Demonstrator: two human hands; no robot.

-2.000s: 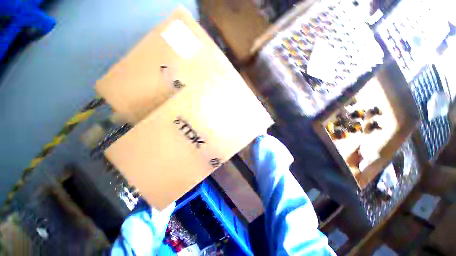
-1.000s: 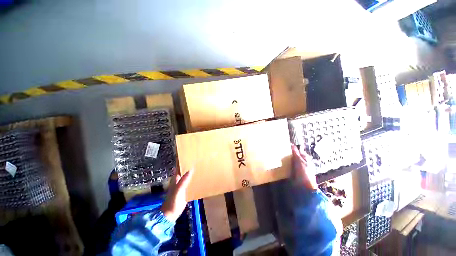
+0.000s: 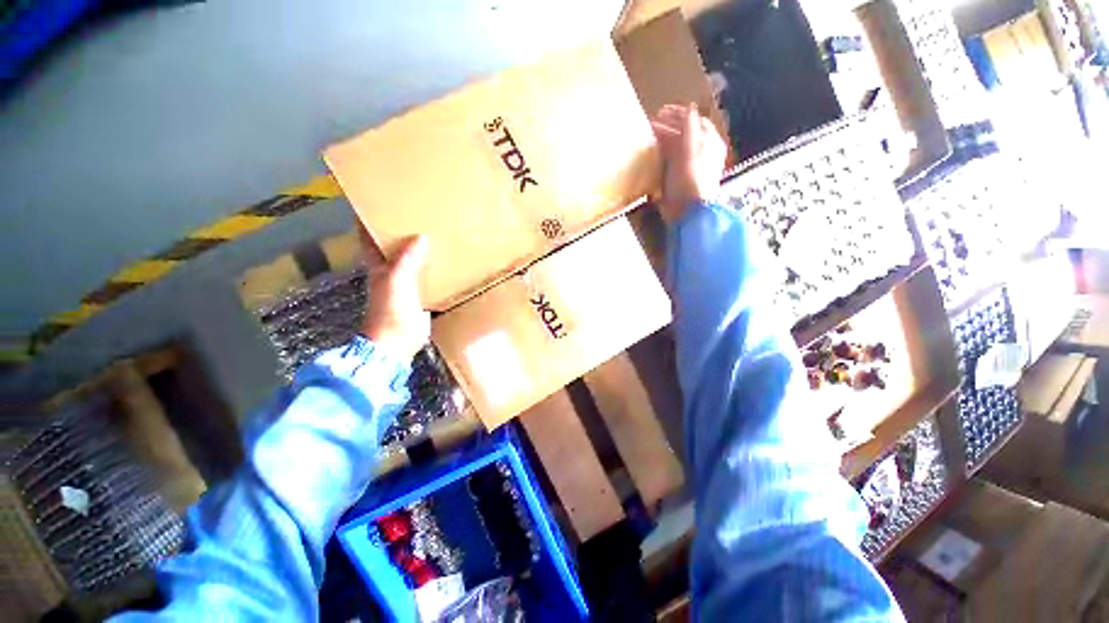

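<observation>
A tan carton printed "TDK" [image 3: 487, 183] is held between my two bare hands, in the upper middle of the view. My left hand [image 3: 399, 296] grips its near left corner with the thumb on top. My right hand [image 3: 691, 156] grips its right end, fingers at the edge. A second tan face printed "TDK" [image 3: 559, 323], with a washed-out patch at its left, lies just below the held carton, towards me. The fingers under the held carton are hidden.
A blue bin [image 3: 553, 535] with red and dark parts stands near me. Wooden slats [image 3: 626, 420] lie beside it. Component trays [image 3: 827, 225] and an open carton of loose pieces [image 3: 912, 365] are at right. More trays [image 3: 91, 499] stand at left. Yellow-black floor edging [image 3: 195, 250] runs behind.
The held carton has moved forward, away from me, with both hands still on its ends. The second "TDK" face now shows on the near side of it, instead of the far side.
</observation>
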